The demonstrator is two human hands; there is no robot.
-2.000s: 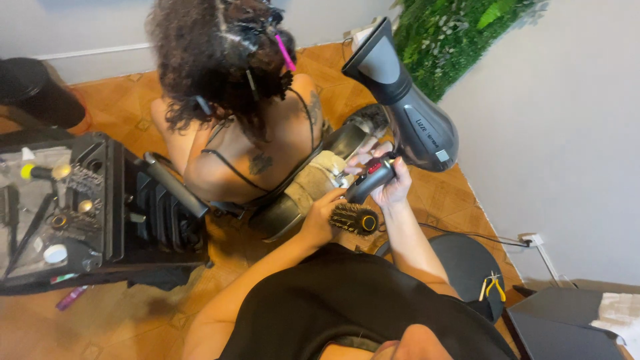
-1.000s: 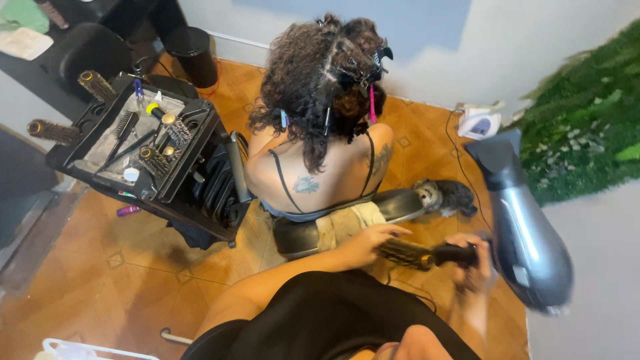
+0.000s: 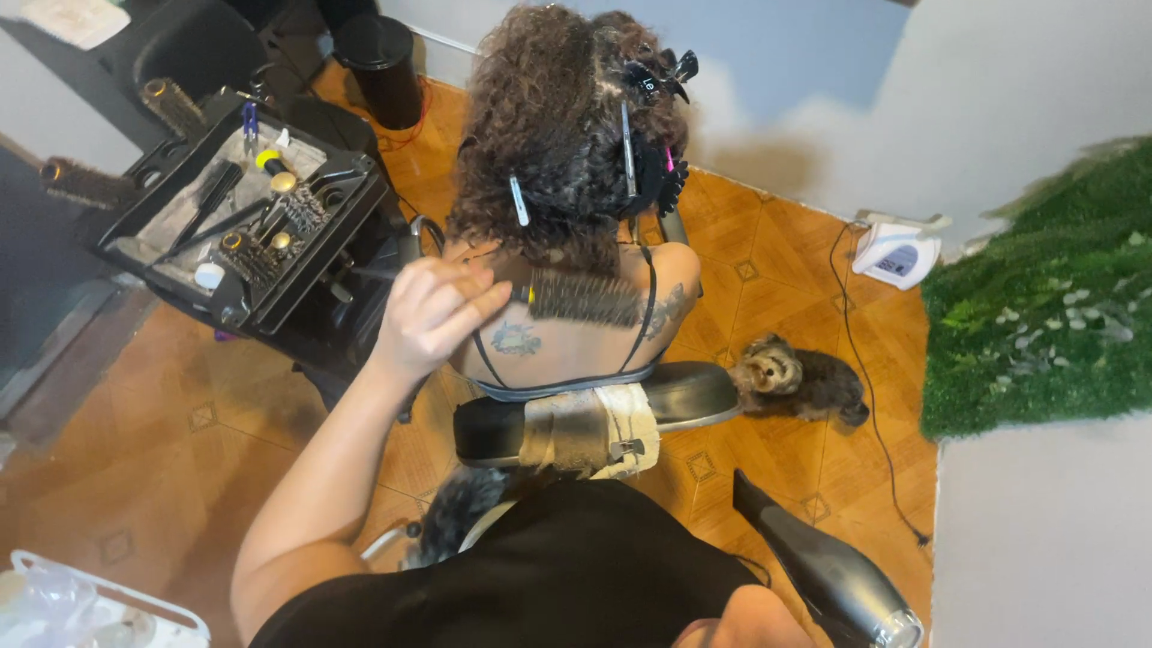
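Observation:
My left hand [image 3: 441,310] is shut on the handle of a round hairbrush [image 3: 585,298]. The bristles lie level, just below the hair ends and in front of the upper back of a seated person [image 3: 576,333]. That person's dark curly hair [image 3: 531,117] carries metal clips [image 3: 628,148] and a black claw clip [image 3: 650,81] at the upper right. My right hand is out of view. A grey-black hair dryer [image 3: 828,558] is at the lower right, its nozzle pointing up and left; its handle and whatever holds it are hidden.
A black trolley [image 3: 315,279] with round brushes, combs and clips stands at the left, near a black bin [image 3: 382,76]. Behind the chair backrest [image 3: 693,396] a small dog [image 3: 801,382] is on the tiled floor. A cable [image 3: 868,378] runs from a white device [image 3: 897,252].
My left hand has moved away from the dryer and up to the seated person's back, with the round brush. My right hand has left the view. The dryer has moved lower in the view.

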